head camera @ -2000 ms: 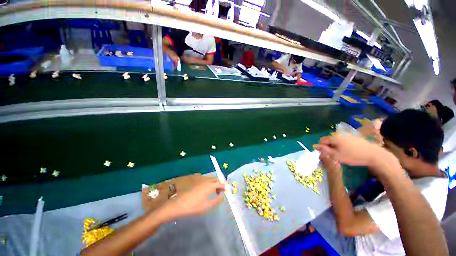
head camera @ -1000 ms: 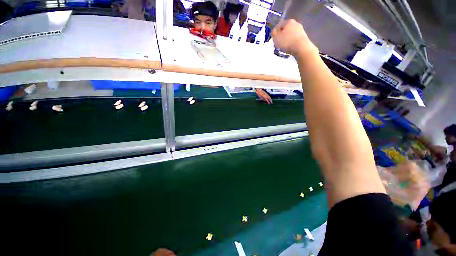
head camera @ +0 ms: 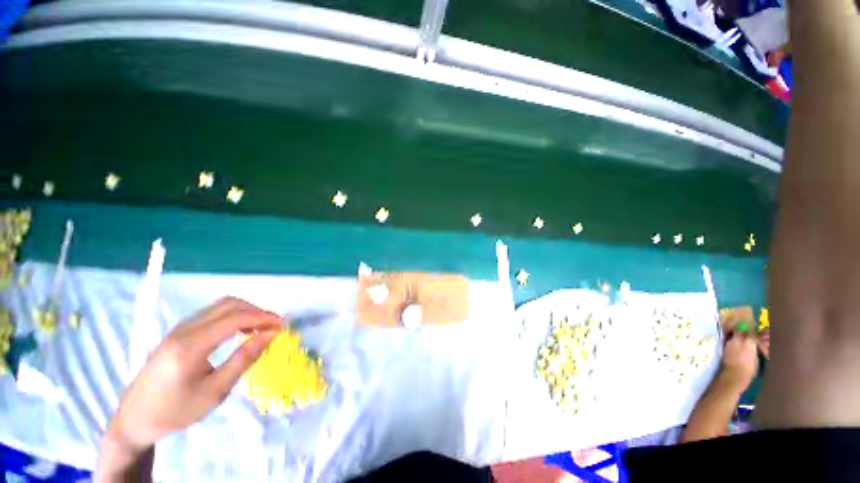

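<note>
My left hand [head camera: 189, 373] is at the left edge of the bright-yellow pile of small parts [head camera: 283, 379], thumb and finger bent together at its upper edge. Whether a part is between the fingertips cannot be told. A brown cardboard piece [head camera: 443, 298] lies to the right of the pile, with a white disc [head camera: 412, 315] and a smaller white bit [head camera: 378, 293] on it. My right forearm rises along the right edge; the hand is cut off by the frame.
Pale piles [head camera: 569, 363] lie to the right on the sheeting between white tape strips [head camera: 504, 283]. Small star-like pieces [head camera: 339, 199] are spaced along the green belt [head camera: 283, 141]. Another worker's hand [head camera: 742, 354] is at the right.
The view has swung down to the table. My left hand is now at the yellow pile, having been near the cardboard. My right arm is raised at the right edge, its hand out of view.
</note>
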